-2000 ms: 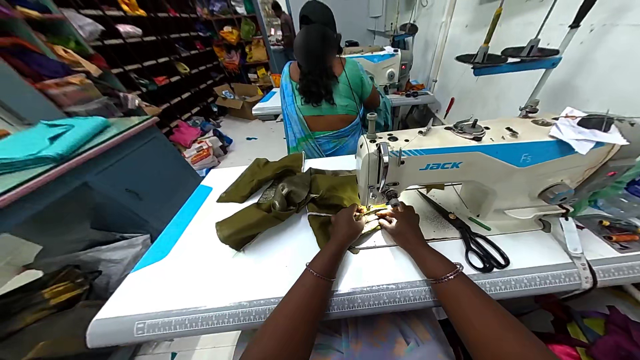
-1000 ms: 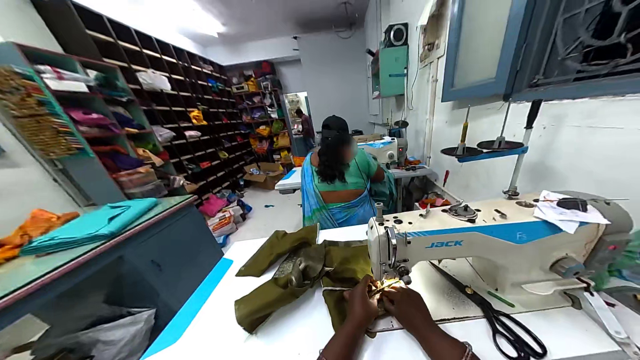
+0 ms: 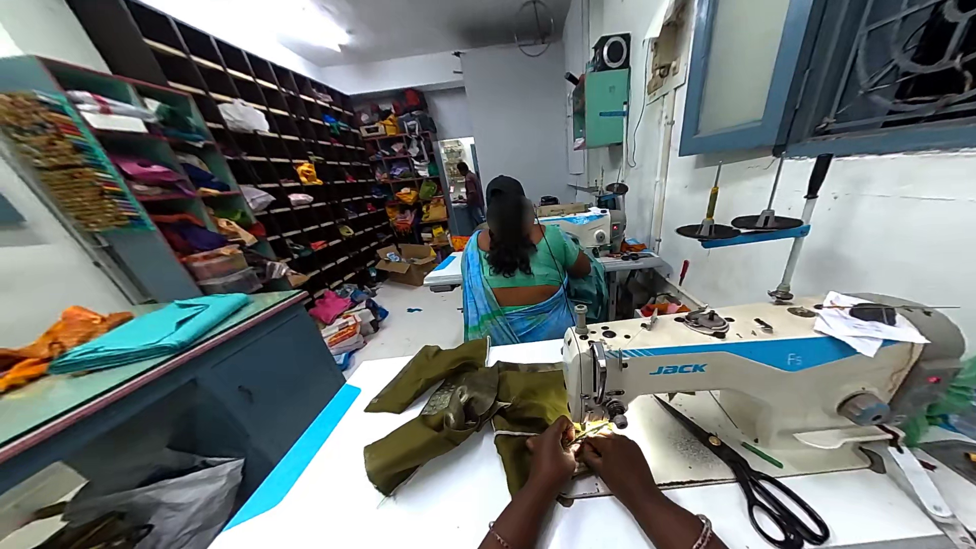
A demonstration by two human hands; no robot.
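Note:
Both hands are at the needle area of a white Jack sewing machine (image 3: 686, 366), under its lit head. My left hand (image 3: 550, 456) pinches the edge of an olive-green garment (image 3: 435, 446), which spreads over the white table to the left. My right hand (image 3: 621, 461) is close beside it, fingers bent together at the same lit spot; a small piece of cloth seems pinched there, but the fingers hide most of it. Black-handled fabric scissors (image 3: 751, 473) lie on the machine bed and table, right of my right hand. A thin green stick (image 3: 762, 454) lies near them.
A person in a green blouse (image 3: 526, 267) sits ahead at another sewing machine (image 3: 579, 229). To the left, a counter (image 3: 252, 335) bears folded turquoise cloth (image 3: 152, 332). White paper (image 3: 869, 324) lies on the machine's top. Thread stands (image 3: 766, 221) rise at the right.
The view has tilted up strongly, showing more of the room. Both hands stay together at the needle area, and the olive garment still lies to the left.

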